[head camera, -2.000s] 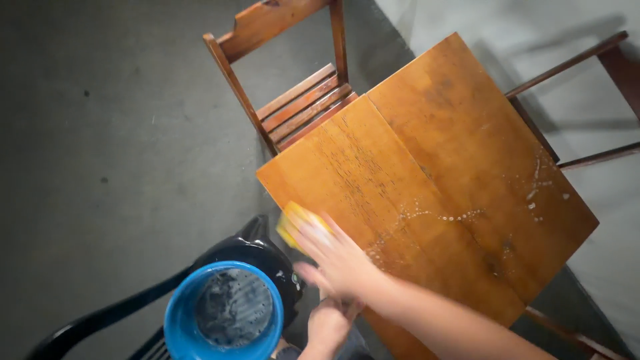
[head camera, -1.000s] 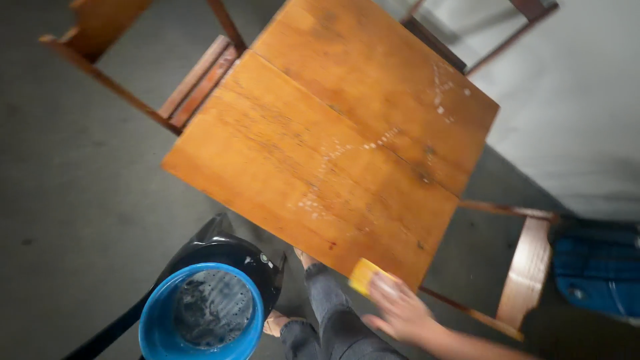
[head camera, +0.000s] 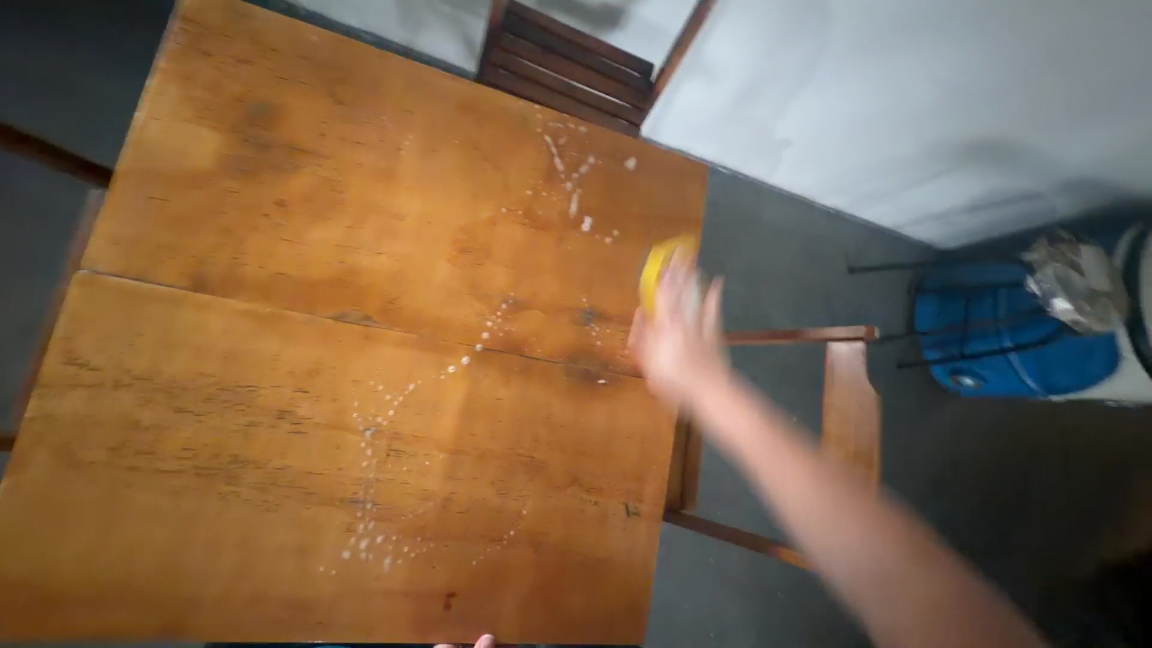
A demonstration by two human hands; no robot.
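Note:
My right hand (head camera: 679, 337), blurred, holds a yellow sponge (head camera: 661, 270) at the right edge of the wooden table (head camera: 297, 360). Trails of whitish suds (head camera: 463, 360) lie across the tabletop, with more suds (head camera: 571, 184) near its far right corner. A seam between two boards crosses the top. At the bottom edge of the view, fingertips (head camera: 484, 641) show by the near side of the table; whether they belong to my left hand, and what they may hold, cannot be told.
A wooden slatted chair (head camera: 567, 67) stands beyond the far edge, by the pale wall (head camera: 864, 108). Another wooden chair (head camera: 850, 405) is at the right side, and parts of one (head camera: 54, 157) show at left. A blue plastic container (head camera: 981, 333) lies farther right.
My right hand has moved with the sponge from the table's near edge to its right edge. The view has shifted strongly, and the blue bucket has left it.

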